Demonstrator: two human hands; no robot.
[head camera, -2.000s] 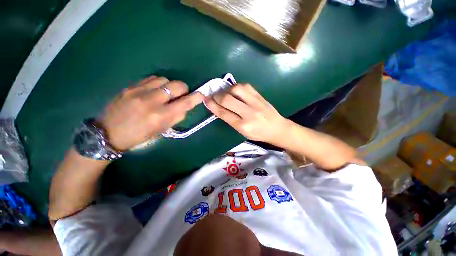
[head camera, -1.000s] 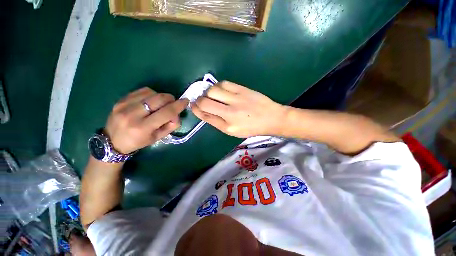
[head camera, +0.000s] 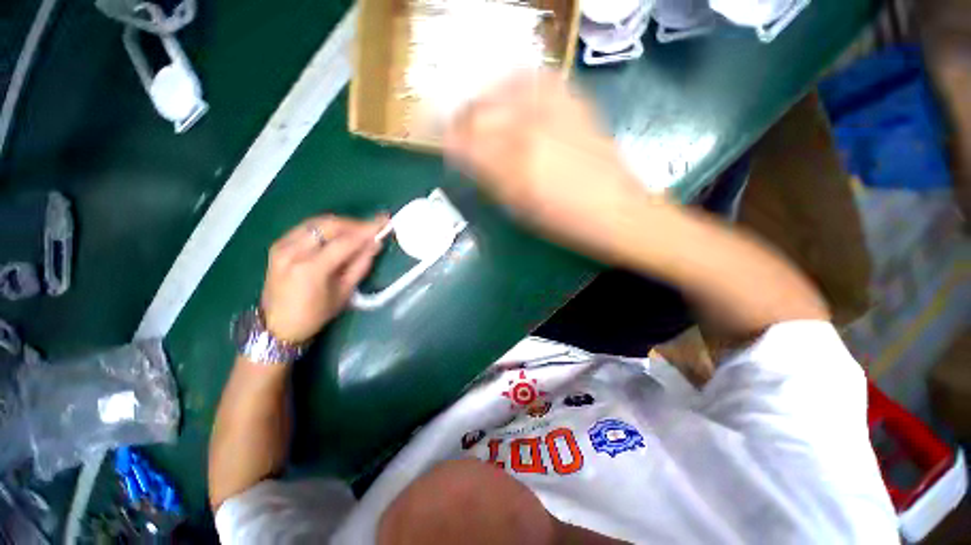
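A white loop-shaped plastic housing (head camera: 426, 229) is held over the dark green surface, its round solid end at the upper right. My left hand (head camera: 319, 271), with a ring and a wristwatch, grips one side of the loop between thumb and fingers. My right hand (head camera: 522, 133) is blurred and is off the housing, at the near right edge of an open cardboard box (head camera: 399, 136) of shiny thin strips (head camera: 479, 48). Whether its fingers hold anything cannot be seen.
More white housings (head camera: 614, 30) lie right of the box, and others (head camera: 173, 91) beyond the curved white line (head camera: 240, 181). A clear plastic bag (head camera: 101, 405) and blue items (head camera: 146, 481) lie at left. A red and white stool (head camera: 916, 458) stands at lower right.
My right hand has left the housing and moved up to the box of strips. My left hand still holds the housing, whose round end is now uncovered. The camera view has shifted.
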